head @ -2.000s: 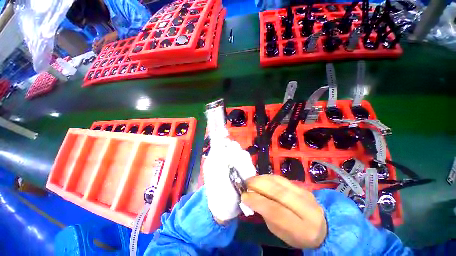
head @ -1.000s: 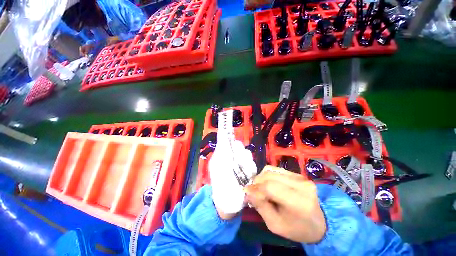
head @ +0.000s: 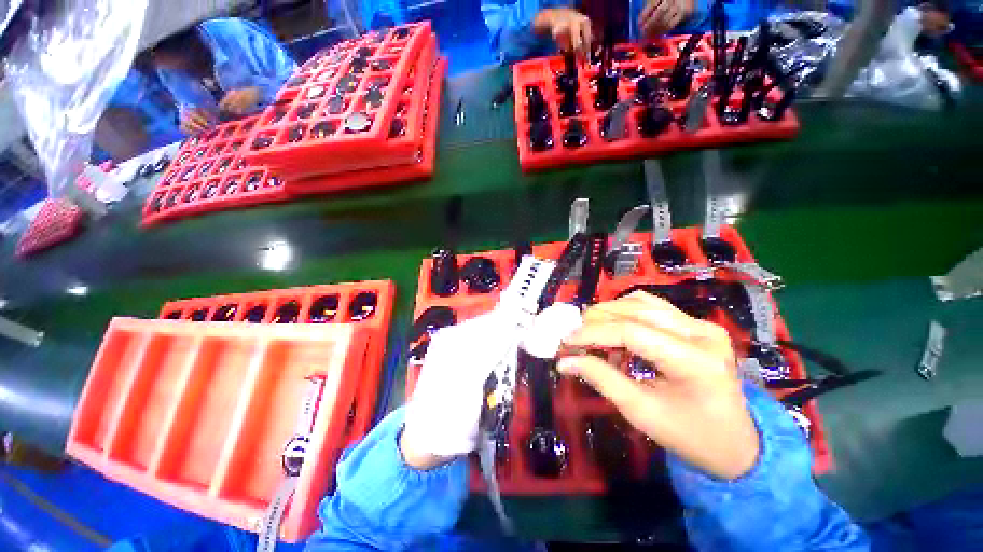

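Observation:
My left hand [head: 458, 380] wears a white glove and holds a wristwatch [head: 497, 401]. One end of its grey strap [head: 527, 285] points up above the glove, and a grey end hangs below. The fingers partly hide the watch head. My right hand [head: 670, 380] is bare and pinches a small white cleaning cloth [head: 552, 330] against the upper part of the strap. Under both hands lies the red pocketed watch tray [head: 429, 283], holding watches with black straps and grey straps [head: 660, 205].
A long-slot tray [head: 224, 404] sits on another tray at left, with a grey-strap watch [head: 294, 455] on its right edge. Stacked trays [head: 356, 162] stand far left. Another person's hands [head: 565, 26] are at the far tray [head: 658, 148]. A small grey strip [head: 931, 349] lies right.
The gloved hand has turned the watch, so its strap now slants up to the right. My right hand has moved up to the strap with the cloth. Another person's hands have appeared at the far tray.

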